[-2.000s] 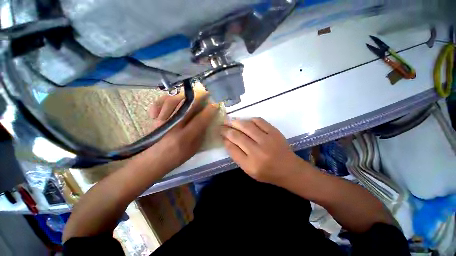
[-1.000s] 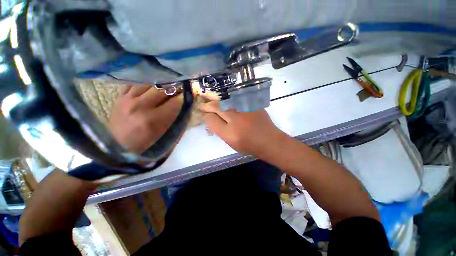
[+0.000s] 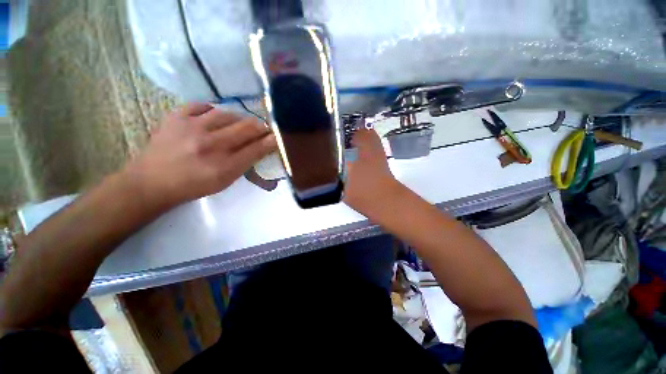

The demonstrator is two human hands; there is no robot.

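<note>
The white sewing machine head (image 3: 467,44) with a blue stripe spans the top. A shiny metal machine part (image 3: 303,109) hangs close to the camera and hides the space between my hands. My left hand (image 3: 197,150) lies left of it, fingers pointing right toward the needle area. My right hand (image 3: 369,172) is right of it, its fingers up by the small metal parts under the head. The fingertips of both hands are partly hidden, and whether they hold fabric does not show. Beige fleece fabric (image 3: 80,95) lies at the left and back.
Snips with orange and green handles (image 3: 509,139) lie on the white table (image 3: 307,228). Yellow and green loop-handled scissors (image 3: 573,162) lie at the right edge. White piled pieces (image 3: 540,245) and blue plastic (image 3: 562,315) are below right. A wooden box (image 3: 171,321) is under the table.
The view has shifted, and the shiny part now stands upright between the hands. My left hand has moved out from behind it, leftward from the right hand. The beige piece between the hands no longer shows.
</note>
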